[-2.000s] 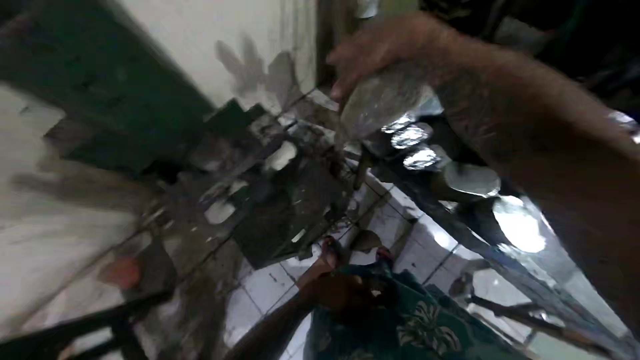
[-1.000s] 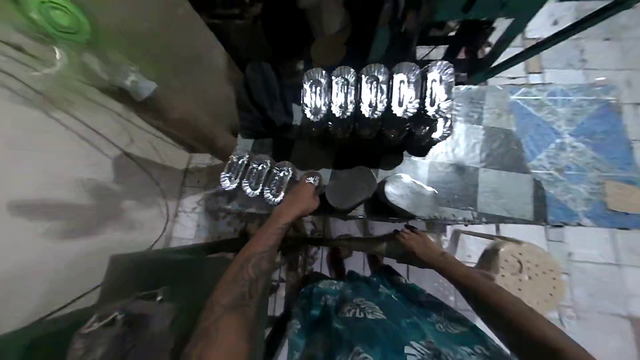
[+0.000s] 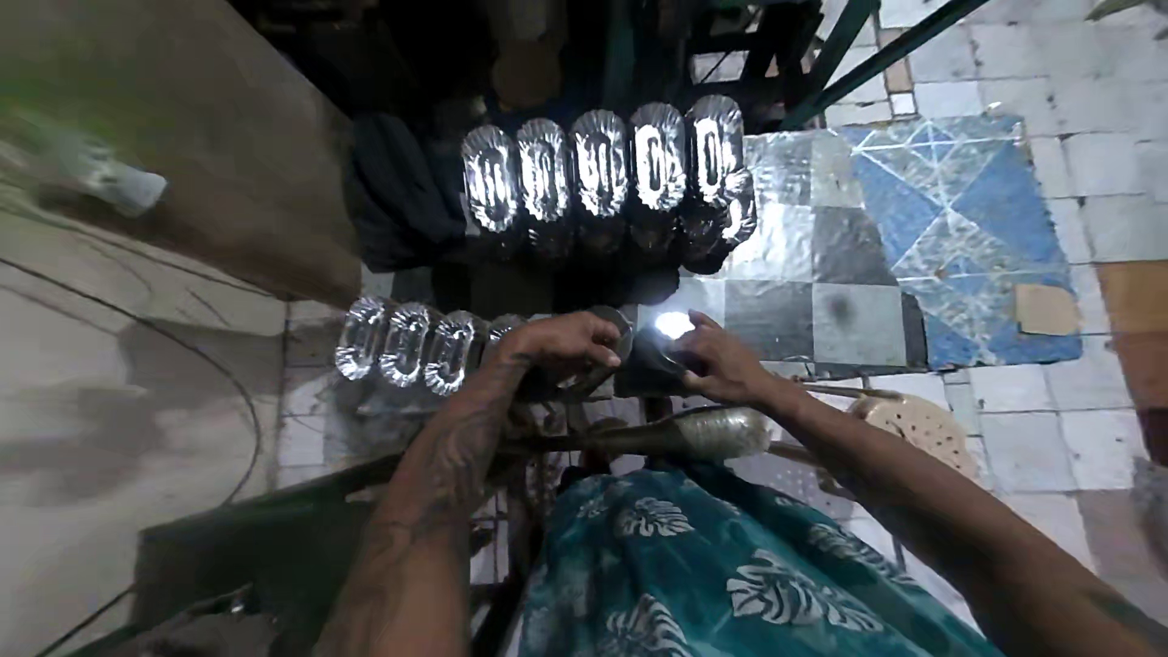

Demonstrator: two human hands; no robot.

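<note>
My left hand (image 3: 568,345) is at a round, dark metal piece (image 3: 613,324) near the front edge of the bench; whether its fingers grip it cannot be told. To its right, my right hand (image 3: 716,356) has thumb and fingers around the rim of another piece with a shiny top (image 3: 673,326). Left of my left hand stands a row of fluted, shiny oval metal moulds (image 3: 453,351), partly covered by my arm. Farther back is a second row of such moulds (image 3: 600,162), with more beneath or behind them.
The bench top (image 3: 776,315) has dark and light squares. A blue patterned sheet (image 3: 958,237) with a tan piece (image 3: 1046,309) lies at right. Below are a plastic-wrapped bar (image 3: 721,432) and a perforated round seat (image 3: 912,433). Dark cloth (image 3: 401,192) lies left, beside a wall.
My right hand has moved from the front edge onto the shiny-topped piece. My left hand has shifted right, from the end of the near mould row to the round piece. The view has moved closer.
</note>
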